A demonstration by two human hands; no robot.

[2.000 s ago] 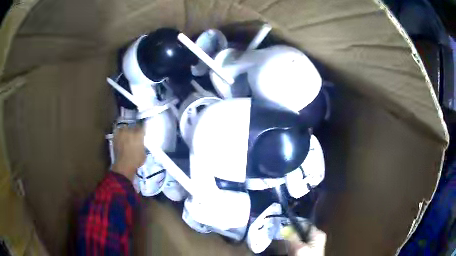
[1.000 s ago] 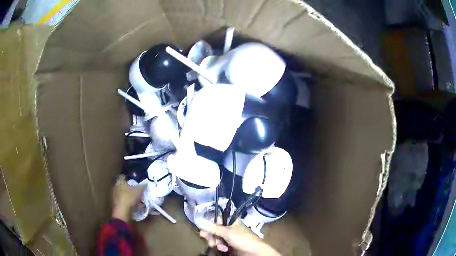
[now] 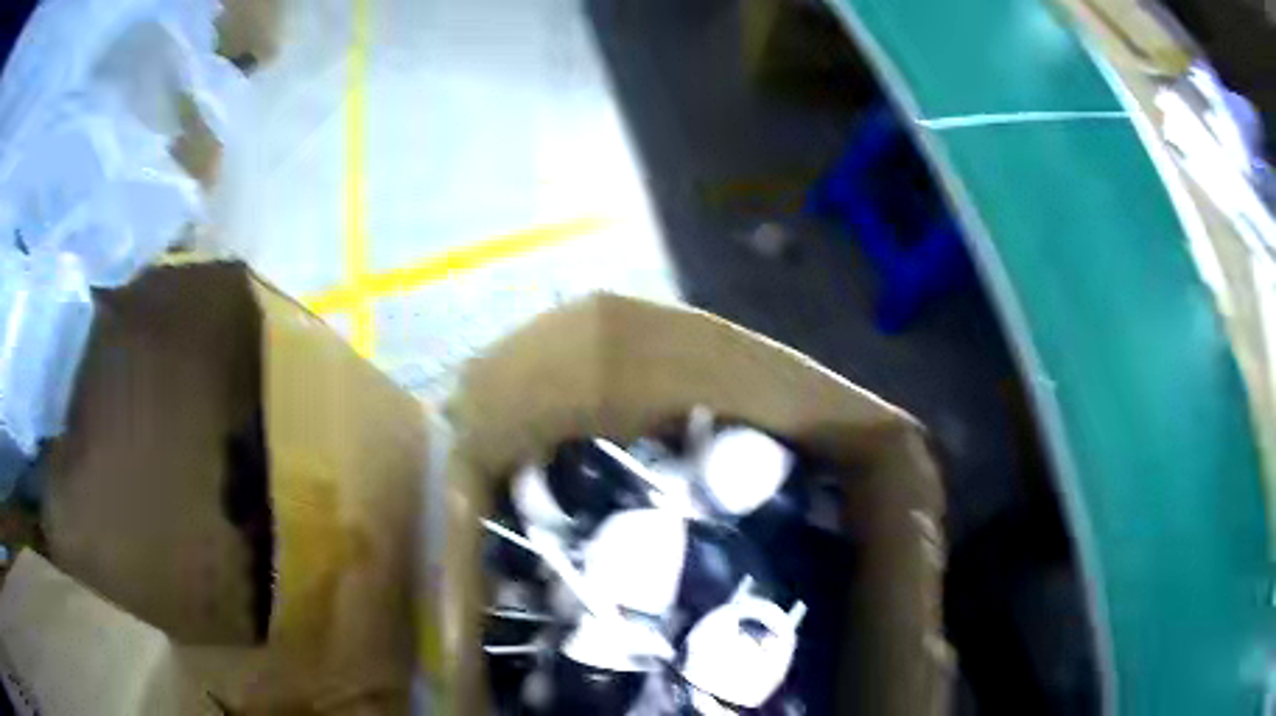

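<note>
The large brown carton [image 3: 700, 343] stands open at the bottom centre, seen from above. Inside it lies a blurred pile of white and black cameras [image 3: 637, 560], with thin white antennas sticking out at angles. One white camera part [image 3: 742, 648] with a dark slot lies near the front of the pile. Neither my left hand nor my right hand can be made out in the picture.
Another open carton [image 3: 343, 518] stands at the left, beside the first. Translucent plastic packaging [image 3: 98, 168] is heaped at the upper left. The grey floor has yellow lines [image 3: 358, 168]. A curved-looking green bench [image 3: 1119, 350] runs down the right, with a blue stool [image 3: 903, 224] beside it.
Both hands have gone out of the picture. The view has lifted and drawn back from inside the carton, and the floor, the neighbouring carton and the green bench now show.
</note>
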